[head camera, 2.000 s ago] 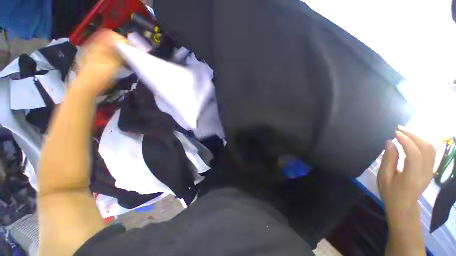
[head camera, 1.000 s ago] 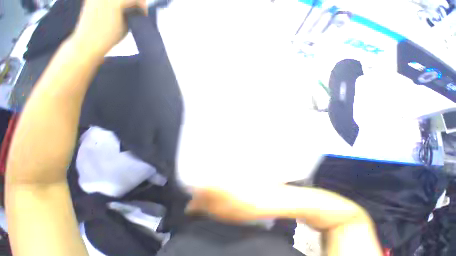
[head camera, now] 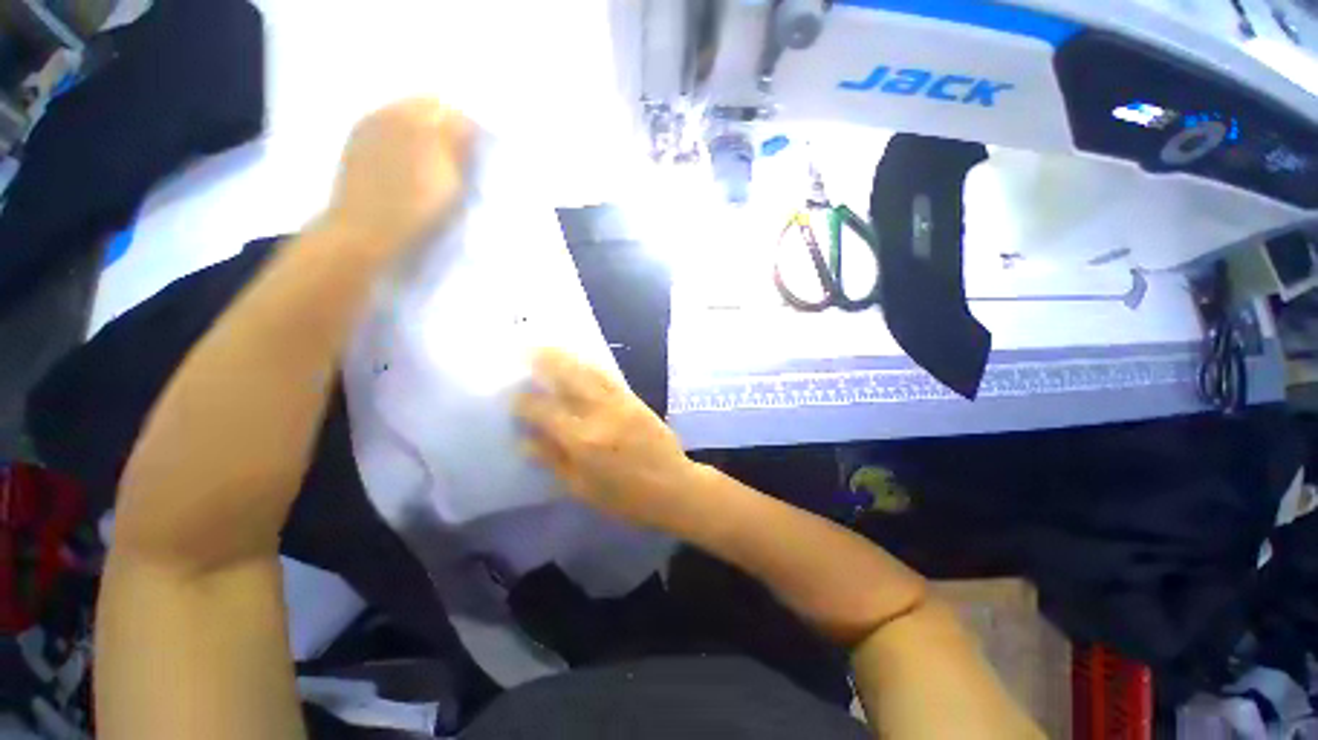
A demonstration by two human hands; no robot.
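A pale grey-white fused piece (head camera: 484, 448) lies over black fabric (head camera: 622, 289) at the table's front edge and hangs down toward my lap. My left hand (head camera: 405, 166) is on its upper part, blurred, with the fingertips lost in glare. My right hand (head camera: 586, 427) rests on the middle of the piece, fingers spread toward the left. The needle area (head camera: 730, 152) of the white sewing machine (head camera: 925, 72) is just right of my left hand, under strong glare.
Scissors (head camera: 828, 260) lie behind the ruler strip (head camera: 838, 388), beside a small curved black piece (head camera: 925, 260). Black cloth (head camera: 138, 130) lies at the upper left. A black cable (head camera: 1223, 362) is at the table's right end. Red baskets show low left (head camera: 41, 542) and low right (head camera: 1110, 694).
The view has turned right toward the machine. The pale piece, earlier lifted and blurred, now lies flat at the table edge. My left hand has come down onto it; my right hand is on top.
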